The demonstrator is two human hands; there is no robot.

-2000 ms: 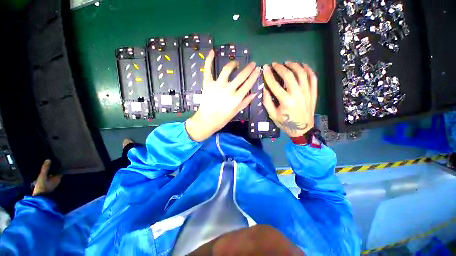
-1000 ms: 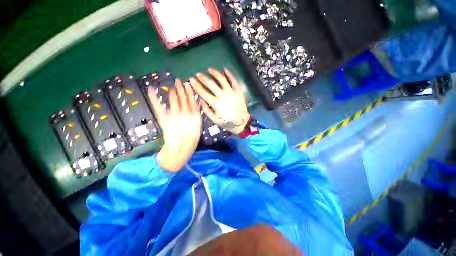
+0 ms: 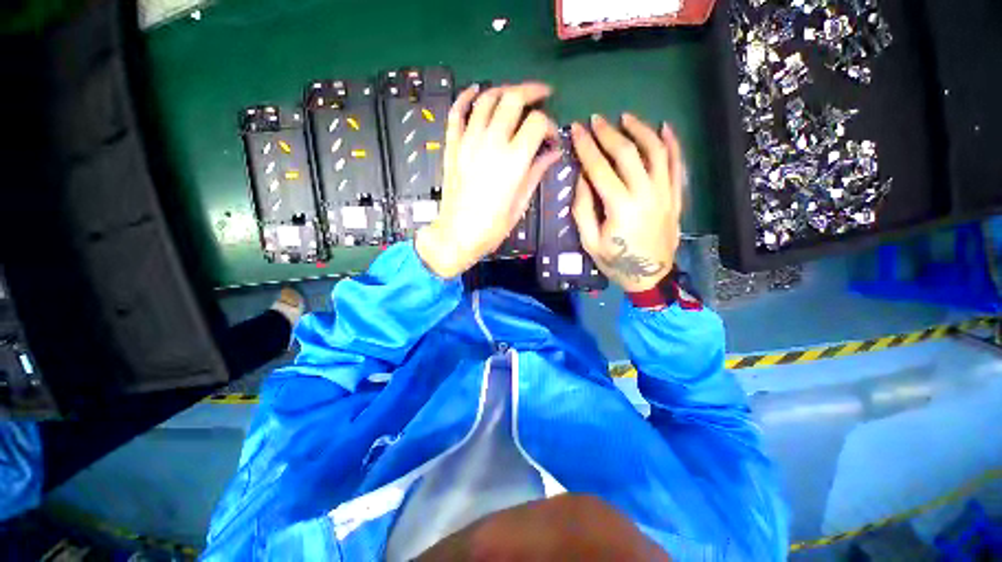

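Several black phone housings [image 3: 354, 165] lie side by side on the green bench, with white and orange-yellow marks and a pale square near the lower end. The rightmost housing [image 3: 566, 225] lies between my hands, its lower end showing. My left hand [image 3: 491, 165] is over its upper left side and covers much of the neighbouring housing, with thumb and fingertips bent towards the top end. My right hand [image 3: 631, 198] is along its right side, fingers spread, a fingertip at the top end. Any small part at the fingertips is hidden or too small to tell.
A wide black tray [image 3: 934, 143] at the right holds a glittering component heap [image 3: 813, 165]. A red bin [image 3: 637, 24] stands beyond my hands. A long black tray [image 3: 104, 209] is at the left. Another person's arm [image 3: 288, 305] shows at the lower left.
The view swung right and has turned back. Both hands stay at the rightmost housing; the fingers of my left hand are more bent than before. The other person's hand has moved towards the bench edge.
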